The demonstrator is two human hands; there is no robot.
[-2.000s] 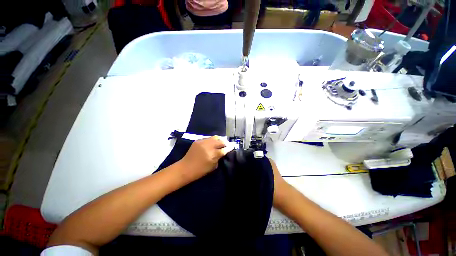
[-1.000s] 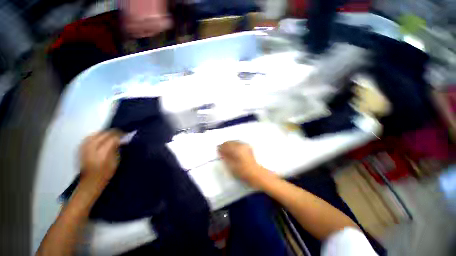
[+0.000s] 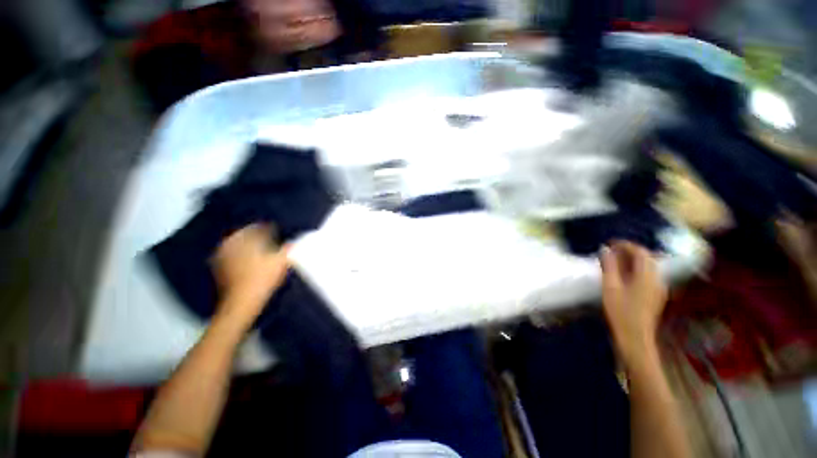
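Note:
The frame is blurred. A large dark garment panel (image 3: 278,192) lies at the left of the white table (image 3: 403,277) and hangs over its front edge. My left hand (image 3: 246,268) is on the panel with fingers bent; the blur hides whether it grips the cloth. My right hand (image 3: 632,277) is at the table's right end, its fingertips at the front edge of a small dark cloth stack (image 3: 605,231). Whether it pinches a piece cannot be told. The white sewing machine (image 3: 448,161) stands behind, with a dark bundle (image 3: 441,204) under its arm.
A pale-blue trough (image 3: 358,89) runs behind the table. Dark cloth (image 3: 573,385) hangs right of my lap. At the right edge are another person's hand (image 3: 793,237) and a red area (image 3: 726,313). A red crate (image 3: 81,407) is at lower left.
The panel has left the needle area and lies further left. My right hand has moved right, from beside the machine to the dark stack. The view has swung right.

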